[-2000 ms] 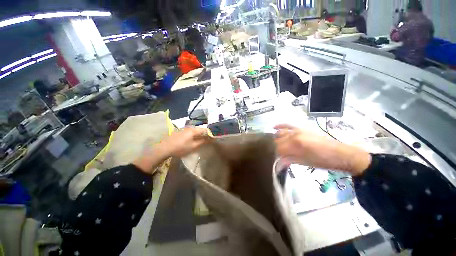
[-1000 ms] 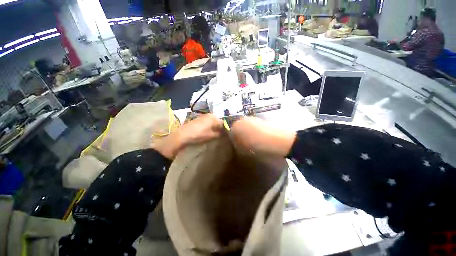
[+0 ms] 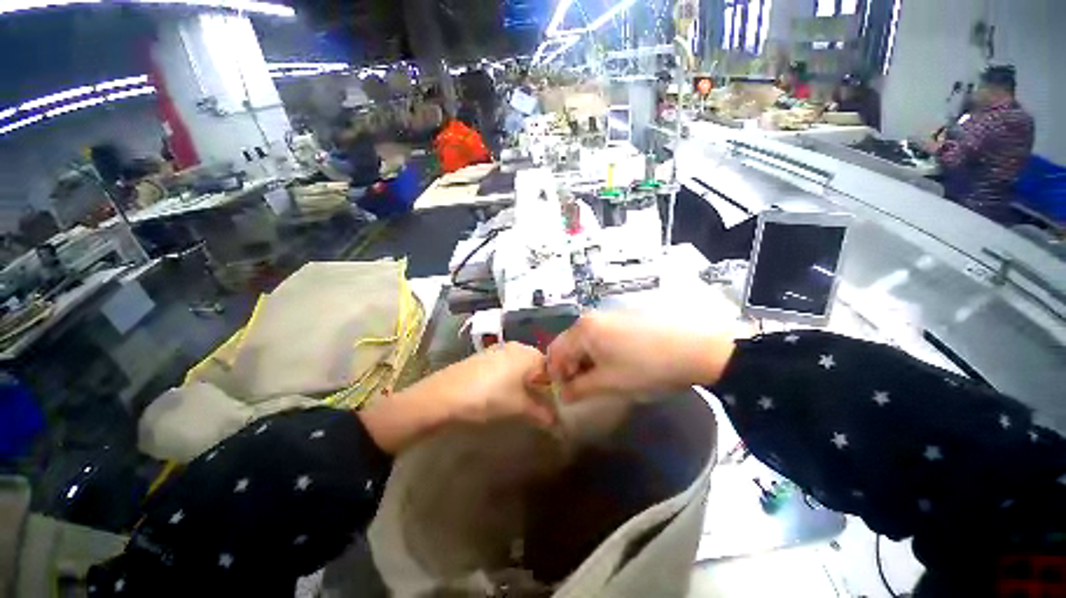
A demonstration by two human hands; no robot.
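Note:
A beige bag body hangs open like a deep sack towards me, its inside dark. My left hand and my right hand meet at its far edge and pinch the cloth between the fingertips, where a bit of yellow binding shows. Both hands are in front of the pattern tacker, whose dark front plate shows just behind the fingers. The needle area is hidden behind my hands.
A stack of beige workpieces with yellow edges lies left of the machine. A grey-framed control screen stands at right. Small snips with green parts lie on the white table at right. A person in a checked top is at far right.
My hands were apart on the cloth's edge two seconds ago and have come together. Since one second ago they sit lower in view, with the fingertips pinching the edge.

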